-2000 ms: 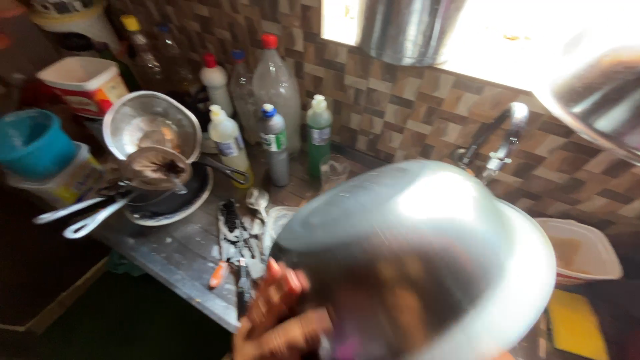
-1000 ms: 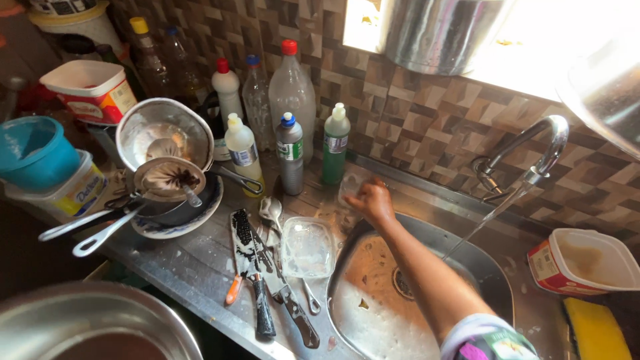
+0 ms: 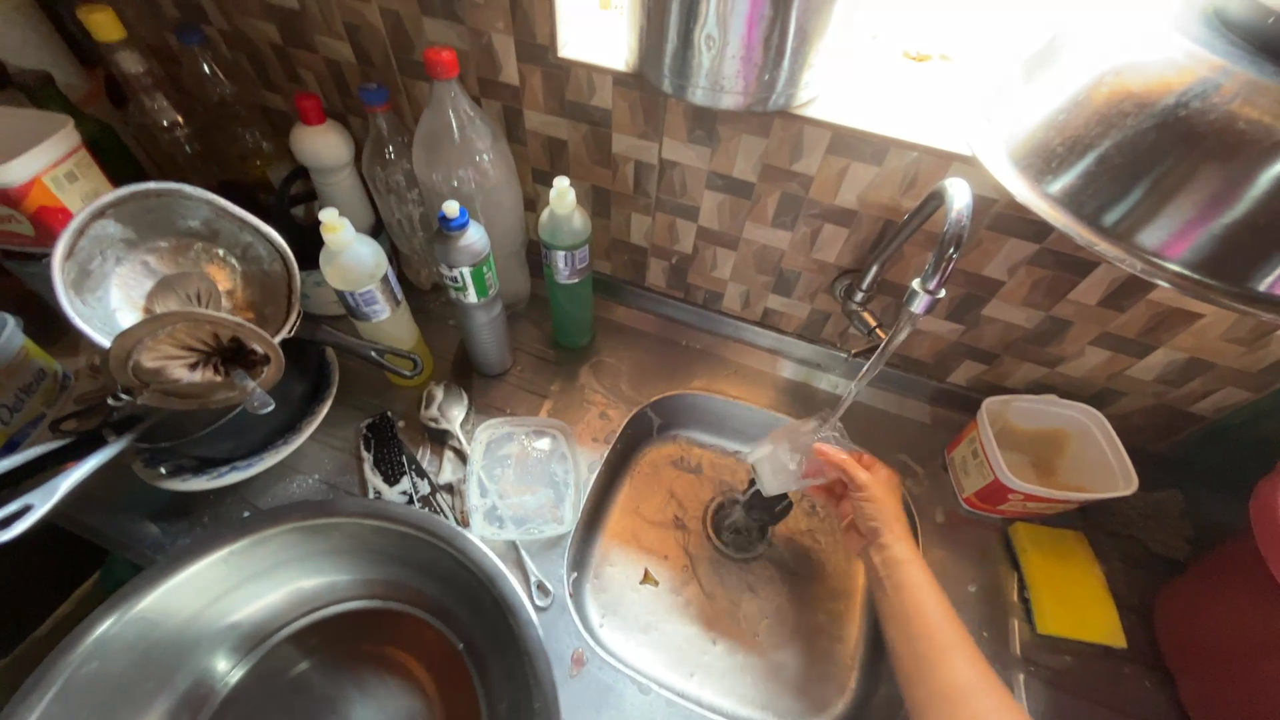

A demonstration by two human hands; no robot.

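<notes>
My right hand (image 3: 855, 490) grips a small clear plastic cup (image 3: 785, 458) and holds it over the steel sink basin (image 3: 700, 620). Water (image 3: 872, 370) runs from the curved chrome faucet (image 3: 945, 240) onto the cup. Below the cup, the drain (image 3: 738, 525) shows with something dark at it. At lower left stands a large steel basin (image 3: 480, 600), cut off by the frame edge. My left hand is not visible. A clear plastic container (image 3: 523, 478) lies on the counter left of the sink, beside soapy cutlery (image 3: 395, 465).
Squeeze bottles (image 3: 567, 270) and a large capless-looking clear bottle with a red cap (image 3: 470, 170) line the tiled wall. Stacked pans (image 3: 175, 260) stand at left. A plastic tub (image 3: 1050, 455) and a yellow sponge (image 3: 1068, 583) sit right of the sink. Metal pots (image 3: 740, 50) are above.
My right hand has moved right from the counter behind the sink to the running water, with the clear cup in it. Earlier, the large steel basin was over the sink; now it is at lower left.
</notes>
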